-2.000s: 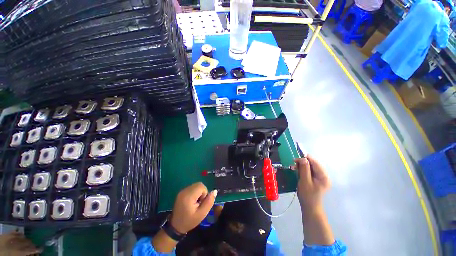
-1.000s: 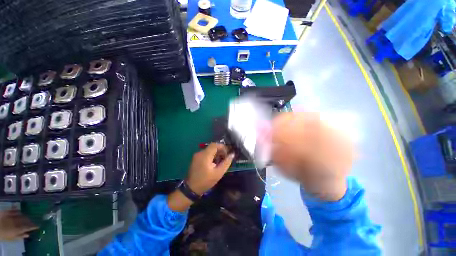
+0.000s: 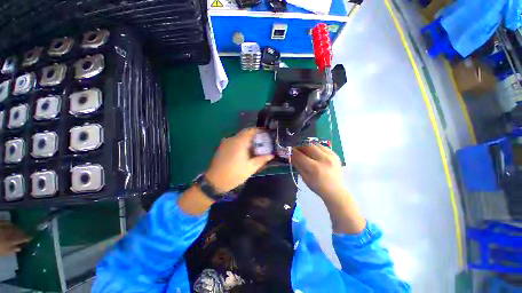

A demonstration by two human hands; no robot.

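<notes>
The black toggle-clamp fixture (image 3: 295, 106) stands on the green mat in front of me. Its red ribbed handle (image 3: 322, 46) stands up, pointing away from me. My left hand (image 3: 233, 159), with a black wristband, holds a small silver housing (image 3: 263, 143) at the fixture's front left. My right hand (image 3: 318, 166) is at the fixture's front right, its fingertips by the metal parts under the clamp; whether it grips anything is hidden. A thin pale tube (image 3: 293, 169) hangs at the fixture's front between my hands.
A black tray (image 3: 114, 123) of silver housings lies at the left, with a tall tray stack (image 3: 154, 28) behind. The blue tester box (image 3: 257, 30) stands at the back, small silver parts (image 3: 250, 56) before it. Another person's hand (image 3: 10, 237) shows at lower left.
The red handle has swung from lying toward me to standing up. A silver housing is now in my left hand. My right hand has come in from the right to the fixture. The view has shifted.
</notes>
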